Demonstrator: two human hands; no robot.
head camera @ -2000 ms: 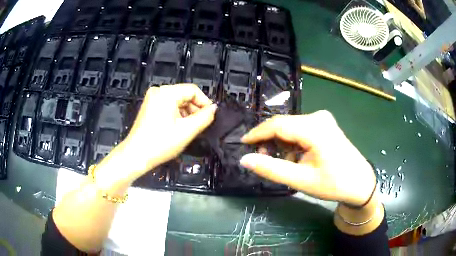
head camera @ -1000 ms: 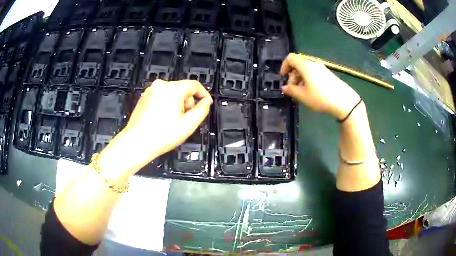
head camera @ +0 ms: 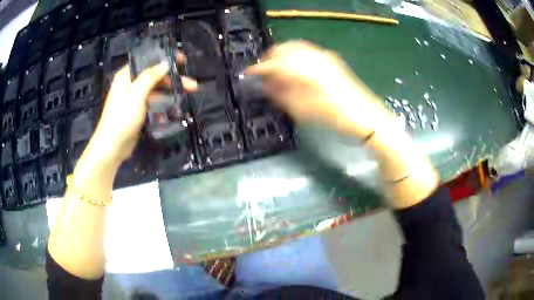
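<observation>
A black housing (head camera: 151, 51) is gripped in my left hand (head camera: 124, 104), above the tray at centre left. The thumb lies across its face and fingertips show past its right edge. My right hand (head camera: 310, 85) is strongly blurred over the right end of the black blister tray (head camera: 225, 153). Its fingers are bent, and whether they hold anything cannot be told. Rows of black housings lie in the tray pockets. One pocket (head camera: 200, 50) right of the held housing looks smooth and empty.
A yellow rod (head camera: 334, 16) lies behind the tray on the green bench top (head camera: 345, 176). Small loose bits (head camera: 418, 111) are scattered at the right. A white paper sheet (head camera: 139, 228) lies at the near edge beside my left forearm. Clear film (head camera: 448, 35) is at the far right.
The view has shifted right and down, and the fan has left it. My left hand now holds a housing. My right hand has moved off the tray's right-end pocket and is in motion.
</observation>
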